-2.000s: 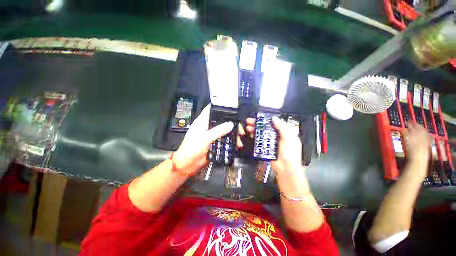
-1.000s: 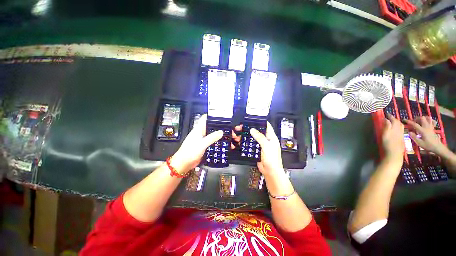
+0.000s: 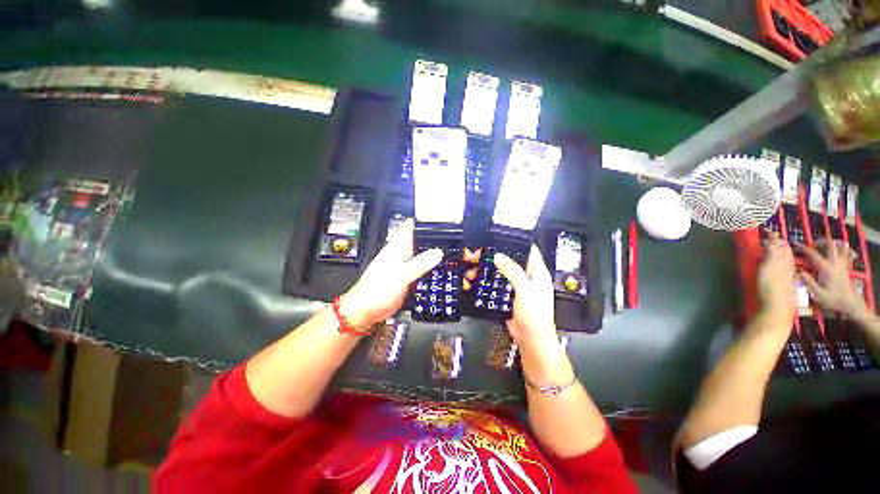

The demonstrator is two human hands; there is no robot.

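My left hand (image 3: 386,278) holds an open flip phone (image 3: 439,178), its thumb on the upper keys of the black keypad. My right hand (image 3: 529,294) holds a second open flip phone (image 3: 526,185), its thumb also at the top of the keypad. Both screens glow white with a small dark pattern. The phones are side by side above the black phone tray (image 3: 307,260). Three open phones stand in the tray's back row. Closed flip phones lie in its front row, at left (image 3: 343,227) and right (image 3: 569,262); another is partly hidden behind my left hand.
Small cards (image 3: 447,355) lie below the tray. Pens (image 3: 633,265), a white round base (image 3: 664,213) and a desk fan (image 3: 730,193) are at right. A neighbour's hands (image 3: 778,280) are over a red phone tray (image 3: 750,253). Covered documents (image 3: 68,232) lie at left.
Two seconds ago the phones were held further apart and the screens were plain white. Now they are closer together and the screens show small dark patterns. The neighbour's hands are both at the red tray.
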